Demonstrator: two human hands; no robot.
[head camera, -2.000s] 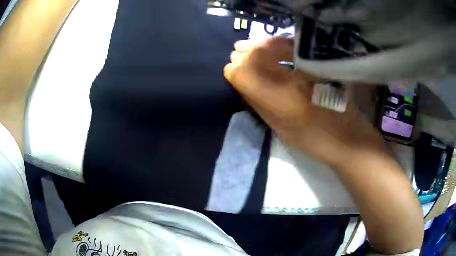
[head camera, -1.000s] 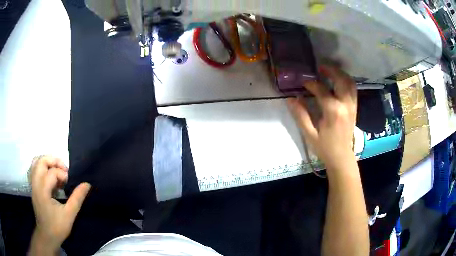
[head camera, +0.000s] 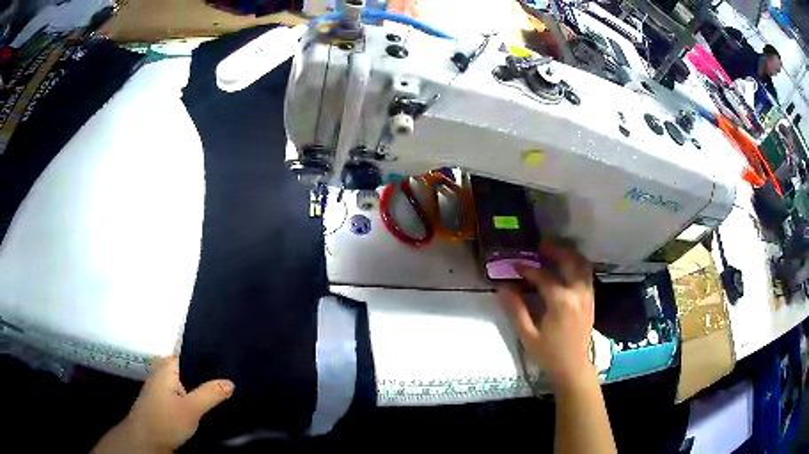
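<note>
A long black cloth panel (head camera: 253, 230) lies under the needle area of the white sewing machine (head camera: 426, 124) and hangs over the table's front edge. A pale grey-blue strip (head camera: 336, 363) lies along its lower right edge. My left hand (head camera: 177, 403) is at the panel's lower left edge, thumb on top and fingers at its border, holding it. My right hand (head camera: 559, 310) touches the lower end of the smartphone (head camera: 506, 226) with its fingertips, fingers apart. The phone's screen is lit, with green and pink patches.
Red and orange-handled scissors (head camera: 410, 213) lie left of the phone. A ruler strip (head camera: 452, 388) runs along the front edge. A teal box (head camera: 643, 357) with small items and brown cardboard (head camera: 702, 319) are at the right. Other black cloth (head camera: 53, 124) lies far left. A person (head camera: 770, 64) is in the background.
The view has tilted up, showing the whole machine. My right hand left the needle area for the phone, whose screen was dark a second ago and is now lit. My left hand stays at the cloth's edge.
</note>
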